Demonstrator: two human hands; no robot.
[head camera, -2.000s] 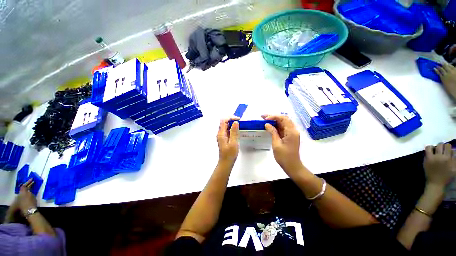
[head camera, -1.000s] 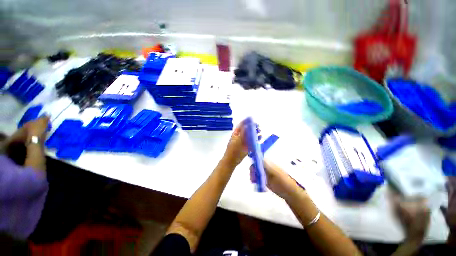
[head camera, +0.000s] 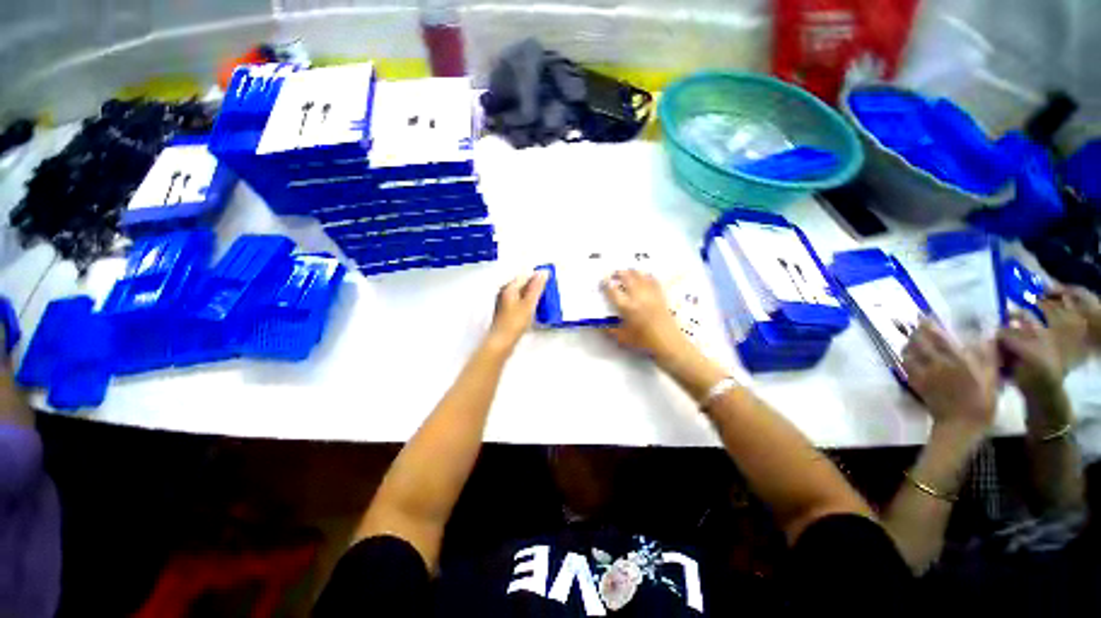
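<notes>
A retail box (head camera: 582, 290) lies flat on the white table (head camera: 568, 392) in front of me, white face up with blue edges. My left hand (head camera: 520, 302) holds its blue left end with the fingertips. My right hand (head camera: 640, 310) grips its right part, fingers on the white face, and hides that end. The finished stack (head camera: 417, 127) of white-and-blue boxes stands left of centre beside another stack (head camera: 316, 115). Right of my hands is a stack of open boxes (head camera: 782, 275) with blue flaps sticking out.
Blue trays (head camera: 163, 296) overlap at left, below a smaller box pile (head camera: 178, 184) and black cables (head camera: 91, 181). A green basket (head camera: 761, 187) and grey basin (head camera: 899, 163) stand at back right. Another person's hands (head camera: 966, 374) work close by at right, near an open box (head camera: 879, 302).
The box was held upright on edge between my hands; it now lies flat, picture side up. My hands have lowered with it. The neighbour's hands at right have moved over the open box.
</notes>
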